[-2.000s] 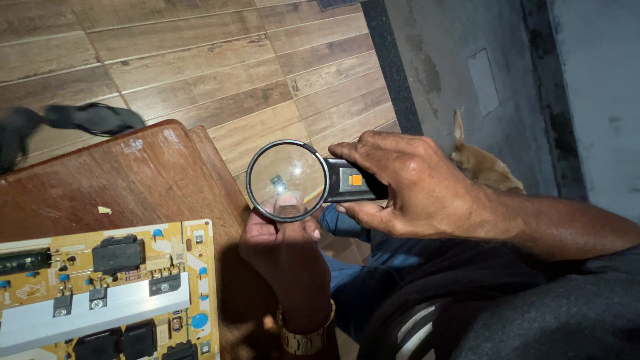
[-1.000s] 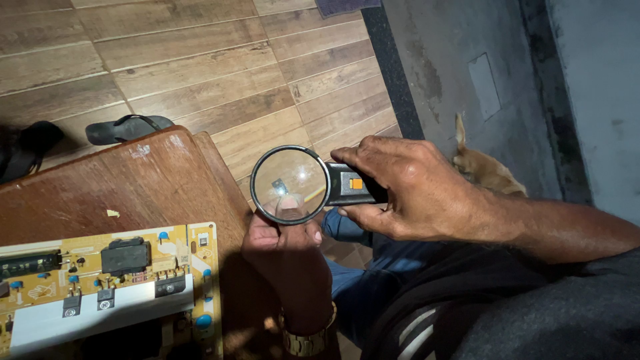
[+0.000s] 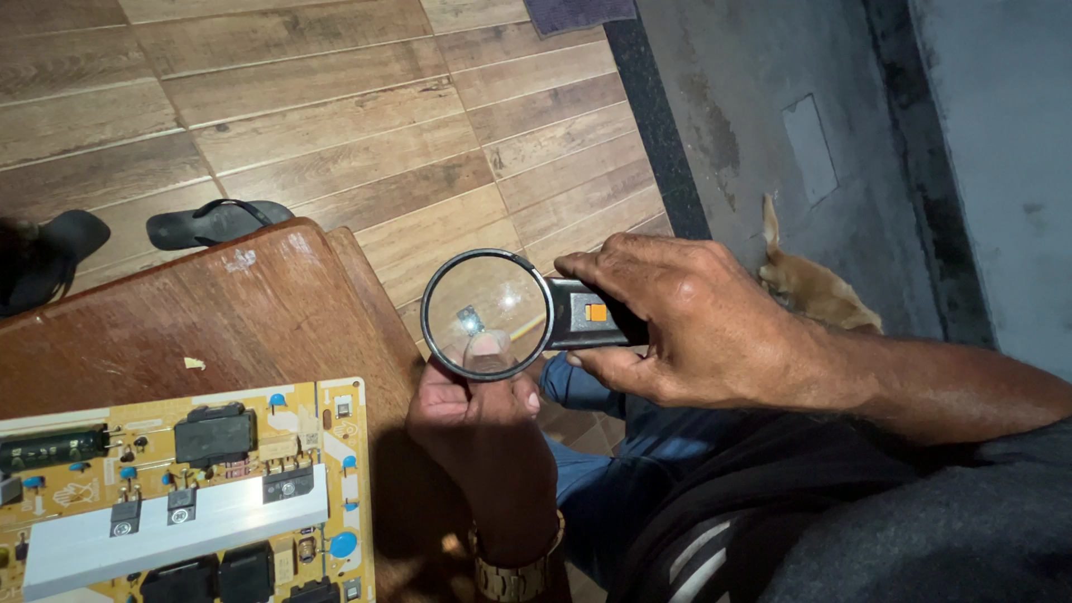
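My right hand (image 3: 695, 322) grips the black handle of a round magnifying glass (image 3: 548, 311), which has an orange switch. Its lens lies over the fingertips of my left hand (image 3: 486, 419), which wears a metal watch or bracelet. Between the left thumb and fingers, seen through the lens, is a small dark electronic component (image 3: 471, 320); its exact kind is unclear. To the left, a yellow circuit board (image 3: 339, 419) with a pale metal heat sink, black parts and blue disc capacitors rests on a wooden table.
The corner of the wooden table (image 3: 276, 335) is beside my left hand. Black flip-flops (image 3: 213, 224) lie on the wood-look tiled floor beyond it. A tan animal (image 3: 816, 289) is on the grey floor behind my right hand. A purple mat (image 3: 578, 12) shows at the top.
A person's dark foot or footwear at the far left has shifted near the flip-flops. Both hands hold the magnifying glass and component almost as before; the view has moved slightly.
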